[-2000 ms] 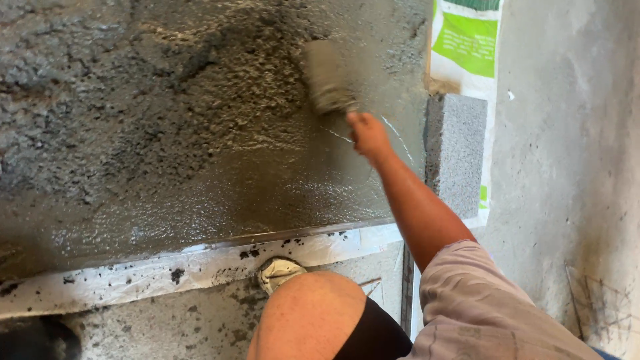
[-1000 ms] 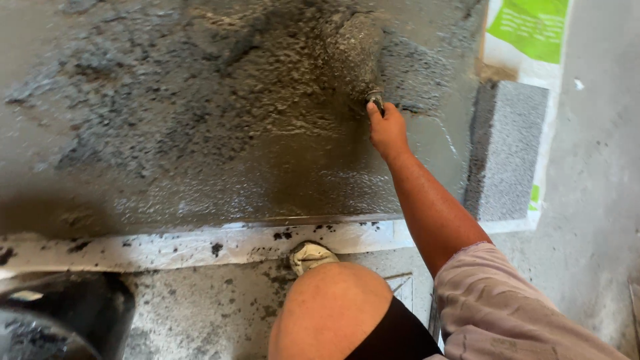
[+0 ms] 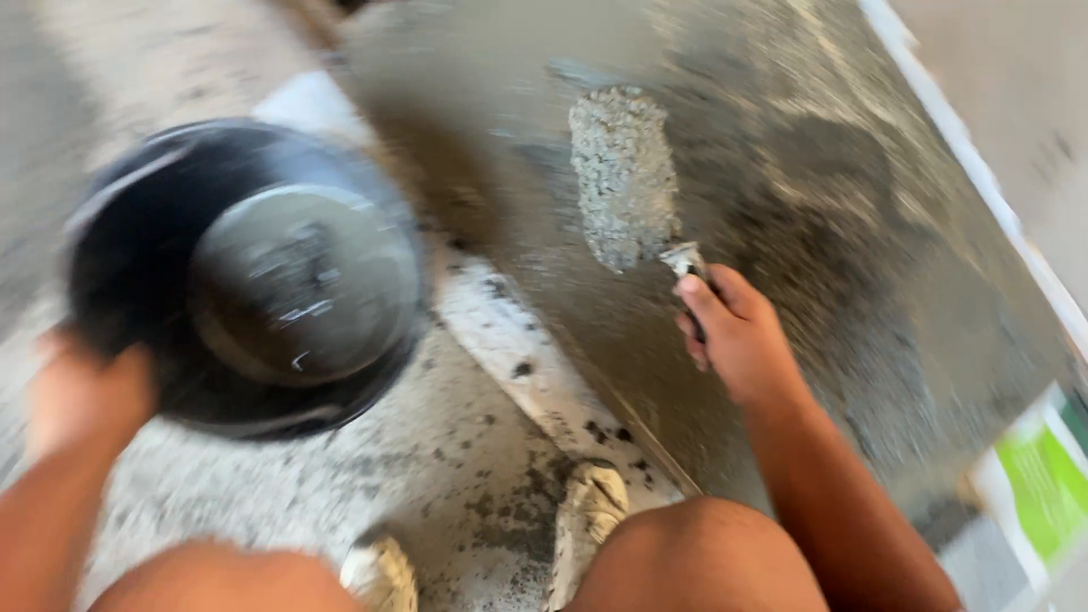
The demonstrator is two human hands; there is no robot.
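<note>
My right hand (image 3: 735, 331) grips the handle of a trowel (image 3: 625, 178) whose blade carries a heap of wet grey mortar. The blade is over a bed of wet mortar (image 3: 816, 246) that is smooth in parts and rough in others. At the left, my left hand (image 3: 89, 395) is blurred and closed on the rim of a black bucket (image 3: 382, 357), which is tilted so its inside shows. Some wet grey mortar (image 3: 297, 272) lies at the bucket's bottom.
A white strip of sheeting (image 3: 501, 340), spotted with mortar, runs along the near edge of the bed. My shoes (image 3: 591, 518) rest on the spattered concrete floor (image 3: 459, 450). A grey block (image 3: 982, 561) and a white and green printed bag (image 3: 1037, 484) are at the lower right.
The view has swung strongly to the left. My left hand, unseen earlier, now holds the black bucket, which was at the lower left edge. The trowel is off the rough mortar it was touching, with mortar on it.
</note>
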